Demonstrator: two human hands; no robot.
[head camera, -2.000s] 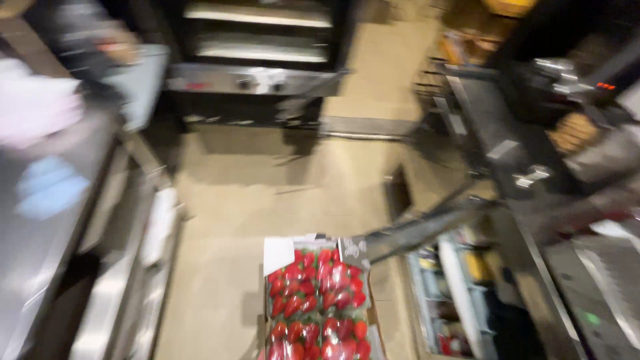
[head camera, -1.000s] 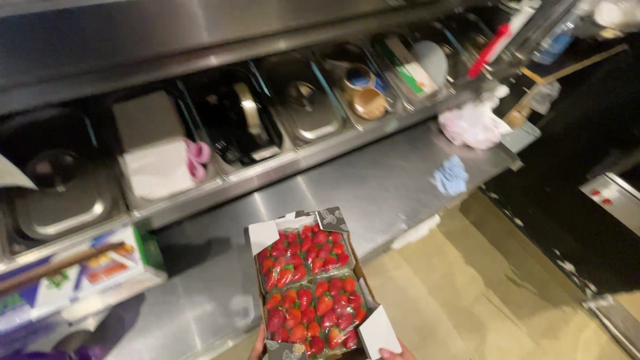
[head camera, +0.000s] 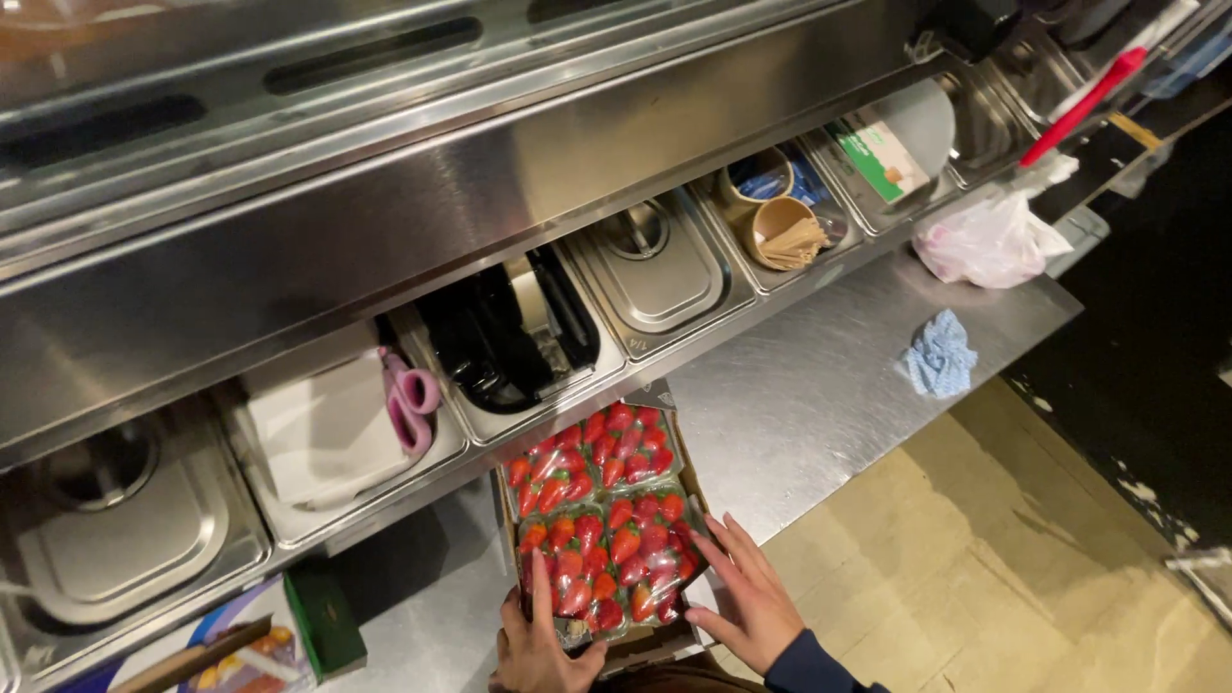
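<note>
A cardboard tray (head camera: 695, 486) of several clear plastic punnets of strawberries (head camera: 568, 568) rests on the steel counter, its far end partly under the ledge of the container rail. My left hand (head camera: 544, 630) is at the tray's near left corner, its index finger stretched along the left punnet and its thumb at the near edge. My right hand (head camera: 746, 587) lies at the near right side, fingers spread against the tray's edge and thumb near the corner. Parts of the tray's near end are hidden by my hands.
Lidded steel pans (head camera: 664, 274), pink-handled scissors (head camera: 412, 399) and a paper cup of wooden sticks (head camera: 784, 236) sit in the rail. A blue cloth (head camera: 940, 354) and a white plastic bag (head camera: 987, 241) lie on the right; a printed box (head camera: 255, 640) stands left.
The strawberry tray has moved from in front of the counter's edge onto the counter, toward the rail. My hands now show more fully at its near end. The view has turned from the aisle to the counter.
</note>
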